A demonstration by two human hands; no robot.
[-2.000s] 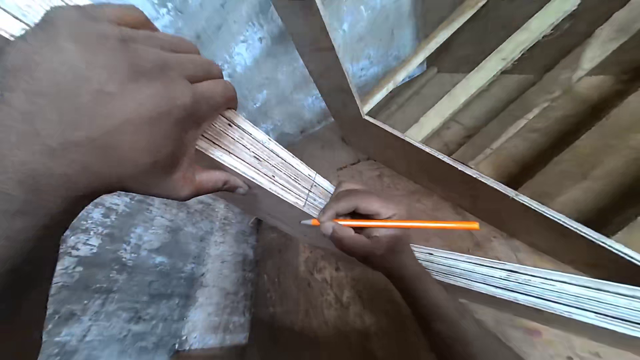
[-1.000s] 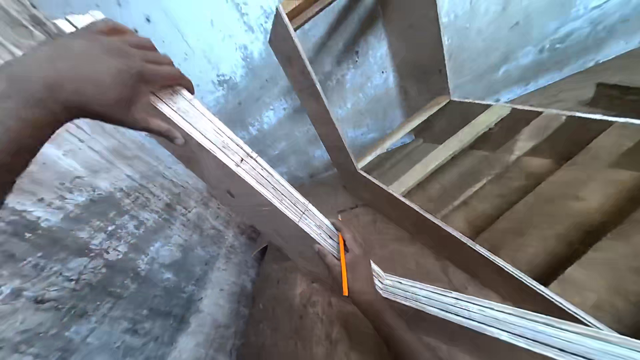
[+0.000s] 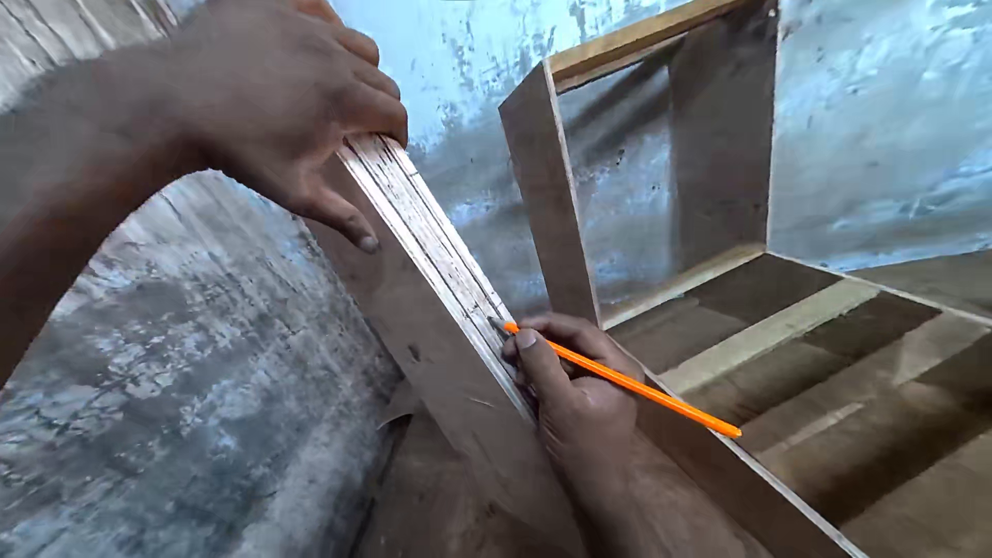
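Note:
A stack of plywood strips (image 3: 434, 232) runs diagonally through the middle, its layered edges facing up. My left hand (image 3: 287, 108) wraps over the upper part of the stack, the thumb on its near face. Lower down, my right hand (image 3: 581, 380) holds an orange pencil (image 3: 635, 384) between thumb and fingers. The pencil's dark tip is at the edges of the strips, and the right fingers rest against the stack's far side. The lower end of the stack is hidden behind my right hand and forearm.
At the right stands a plywood frame (image 3: 542, 194) with pale wooden slats (image 3: 775, 333) across it. Its near side board runs close behind my right hand. A weathered blue-grey wall (image 3: 883, 132) rises behind, and a rough, stained grey surface (image 3: 232, 372) lies at the left.
The pencil, pointing away from my right wrist two seconds ago and upright one second ago, now slants down to the right. The view has shifted considerably.

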